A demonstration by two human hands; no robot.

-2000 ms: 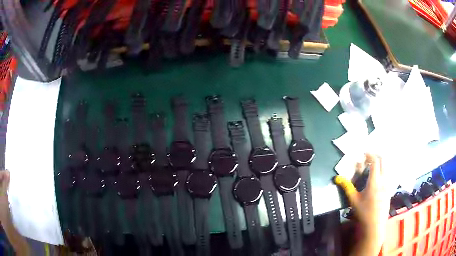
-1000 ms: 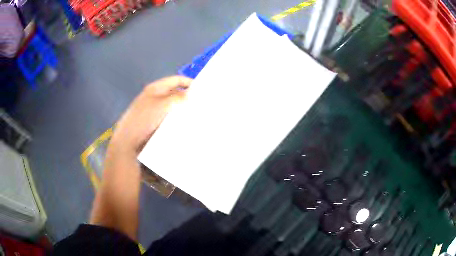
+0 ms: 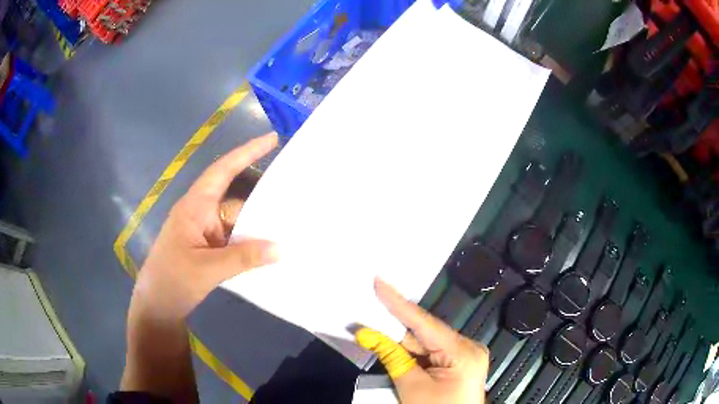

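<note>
A long white sheet, looking like a label sheet (image 3: 386, 158), is held up over the bench's left edge; no print on it can be made out. My left hand (image 3: 193, 237) grips its left edge, thumb on top. My right hand (image 3: 434, 355) is at the near edge, with a yellow finger cot (image 3: 385, 352) on one finger, fingers against the sheet. Black smartwatches (image 3: 527, 310) lie in rows on the dark green mat, right of the sheet. Their round faces are glossy, some with a pale line.
A blue parts bin (image 3: 276, 101) with small pale pieces stands behind the sheet. Red trays with black straps (image 3: 658, 47) are at the upper right. The grey floor (image 3: 118, 158) has yellow tape. A blue stool (image 3: 27, 102) is at the far left.
My right hand has come into view and onto the sheet's near edge. My left thumb now lies over the sheet. The view has shifted, showing more of the blue bin and watches.
</note>
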